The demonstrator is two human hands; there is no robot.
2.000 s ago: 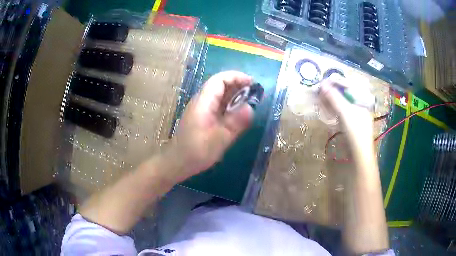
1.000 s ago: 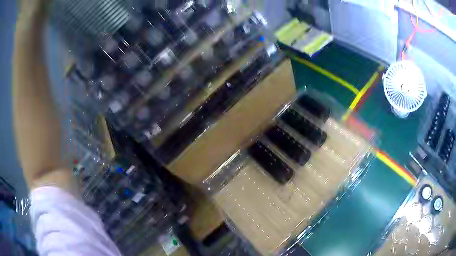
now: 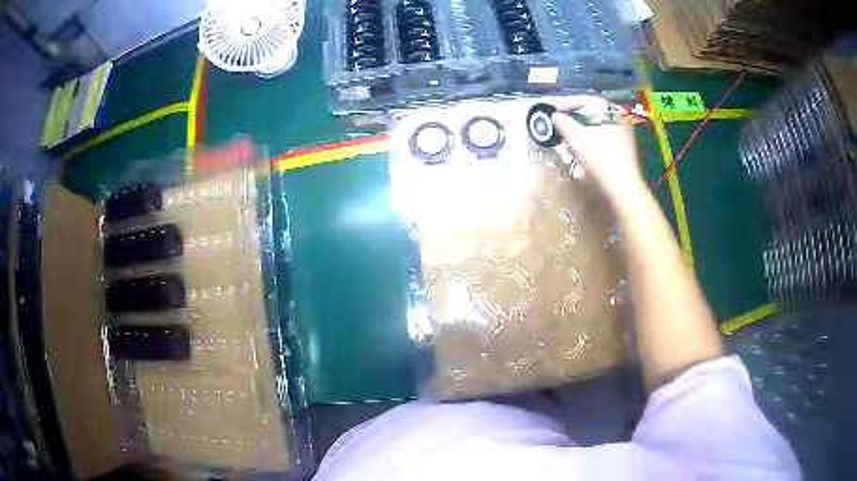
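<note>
My right hand (image 3: 601,141) is at the back right of the right blister tray (image 3: 526,362). Its fingers are closed at the edge of a small loudspeaker (image 3: 544,126), a black disc with a pale ring and dark centre. A dark green pen-like probe (image 3: 594,119) also lies in this hand, and a red lead shows past the wrist. Whether the loudspeaker touches the tray I cannot tell. Two loudspeakers lie to its left in the back row, one at the far left (image 3: 431,140) and one beside it (image 3: 483,137), pale magnets up. My left hand is not in view.
The left blister tray (image 3: 221,413) holds several black rows on brown cardboard. A grey-blue rear tray (image 3: 460,80) stands behind the right tray. A white fan (image 3: 250,33) is at the back left. Stacked cardboard (image 3: 724,33) and stacked clear trays (image 3: 808,207) are at the right.
The view swung left to stacked trays and a raised arm, then back to the bench. My left hand, which held a loudspeaker, is out of view. A loudspeaker is now at my right fingertips.
</note>
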